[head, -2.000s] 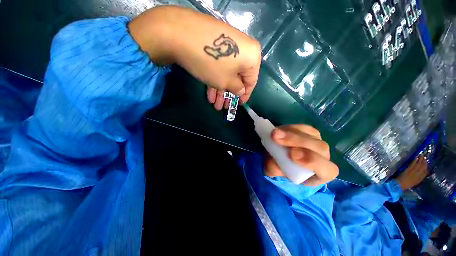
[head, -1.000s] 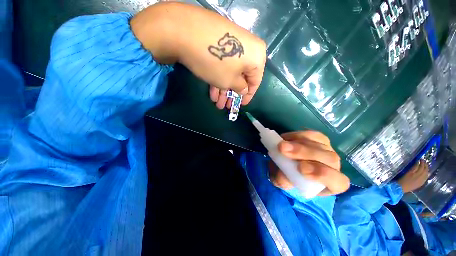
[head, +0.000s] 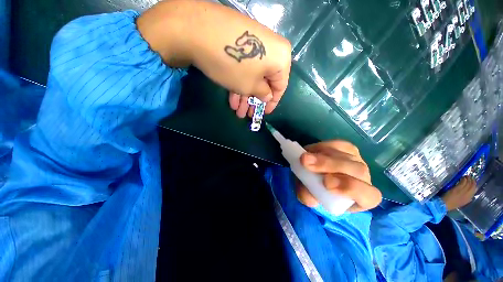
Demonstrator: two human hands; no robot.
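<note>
My left hand (head: 242, 60), bare with a dark mark on its back, pinches a small white and green electronic module (head: 256, 114) in its fingertips above the green bench mat. My right hand (head: 344, 173) is closed around a white squeeze glue bottle (head: 311, 179), held tilted. Its green needle tip (head: 269, 127) points up and left, beside the lower end of the module. Whether the tip touches the module I cannot tell.
A clear blister tray (head: 353, 110) with glare lies beyond my hands. Groups of small modules (head: 435, 33) lie at the upper right. Filled blister trays (head: 441, 148) stand along the right, with a blue parts bin (head: 469, 165) and another person's hand (head: 461, 193) there.
Since one second ago the bottle and my right hand have shifted slightly up and left, with the needle tip closer to the module. My left hand has stayed nearly in place, still pinching the module.
</note>
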